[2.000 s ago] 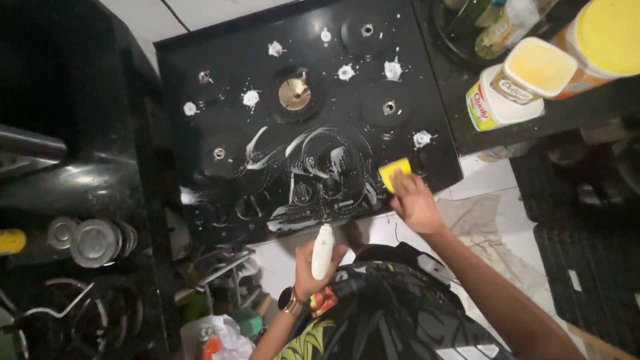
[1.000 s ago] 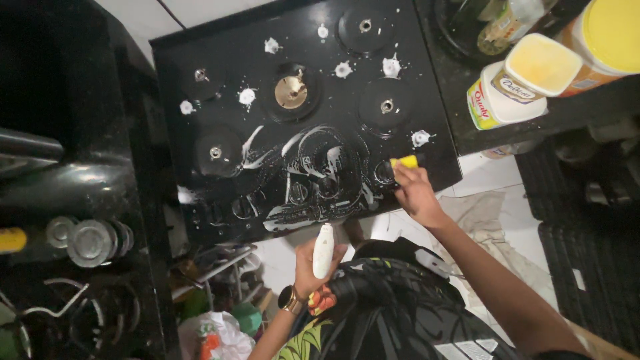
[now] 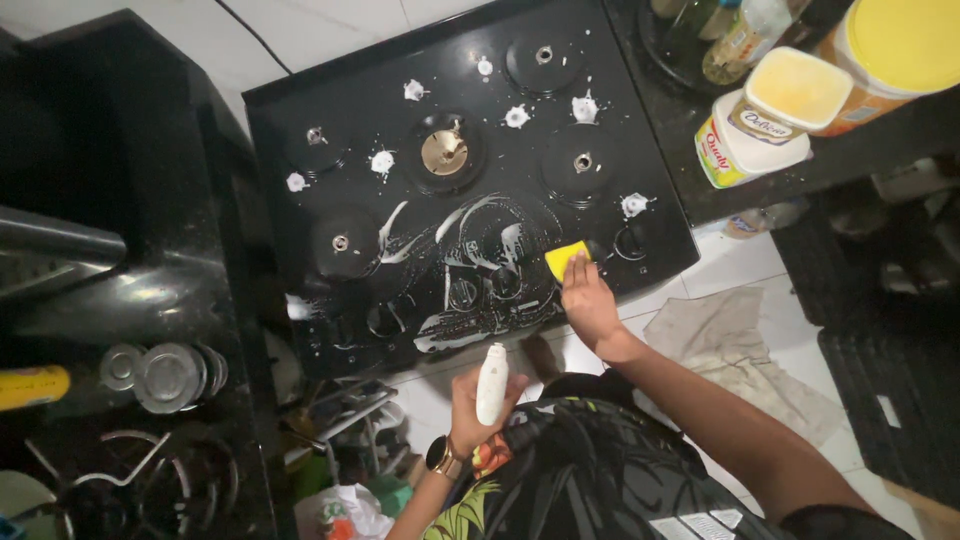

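Note:
A black gas cooktop (image 3: 517, 180) lies before me with its burner caps and grates off, dotted with white cleaner and smeared with foam along its front middle. My right hand (image 3: 589, 300) presses a yellow sponge (image 3: 568, 259) on the front right part, close to a control knob (image 3: 630, 242). In my left hand (image 3: 472, 409) is a white bottle (image 3: 491, 386), held upright just off the cooktop's front edge. A bare brass-coloured centre burner (image 3: 445, 153) shows among the other burner bases.
Margarine tubs (image 3: 757, 142) and a yellow-lidded container (image 3: 904, 45) stand on the right counter. At left, stacked burner caps (image 3: 169, 377) and metal grates (image 3: 124, 469) lie on a dark counter. A rag (image 3: 739, 352) is on the tiled floor.
My right hand and the sponge have shifted over the front right of the cooktop, up a little and then back toward the foamy middle. The left hand keeps hold of the bottle.

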